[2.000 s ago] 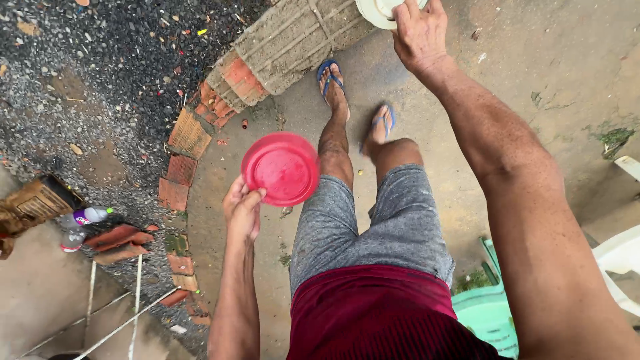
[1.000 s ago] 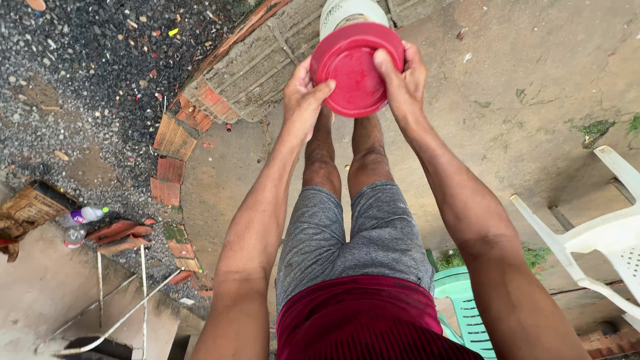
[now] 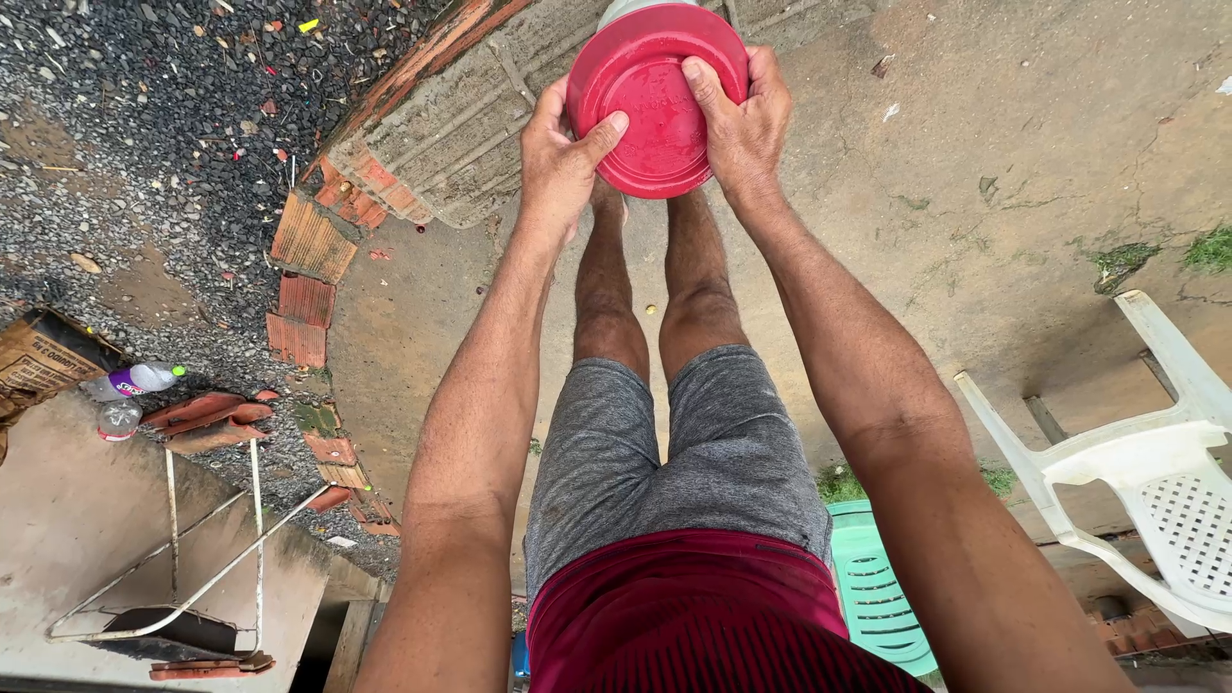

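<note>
My left hand [image 3: 568,159] and my right hand [image 3: 746,120] grip a round red plastic bowl [image 3: 659,120] from opposite sides at the top middle of the head view. Its ringed underside faces me, with both thumbs pressed on it and the other fingers mostly hidden around the rim. Behind its upper edge shows part of a whitish round container [image 3: 635,8]; whether the two touch, I cannot tell. Drops of water seem to lie on the red plastic.
A low edging of broken bricks [image 3: 306,298] and a mortared block slab [image 3: 452,135] border dark gravel [image 3: 192,115] at left. Plastic bottles [image 3: 144,378] and a rusty metal frame [image 3: 255,520] lie lower left. A white plastic chair [image 3: 1136,443] and a green one [image 3: 876,587] stand at right.
Two seconds ago my left hand alone held the red bowl, lower and to the left, and my right hand held a whitish round thing. Both hands are now on the red bowl.
</note>
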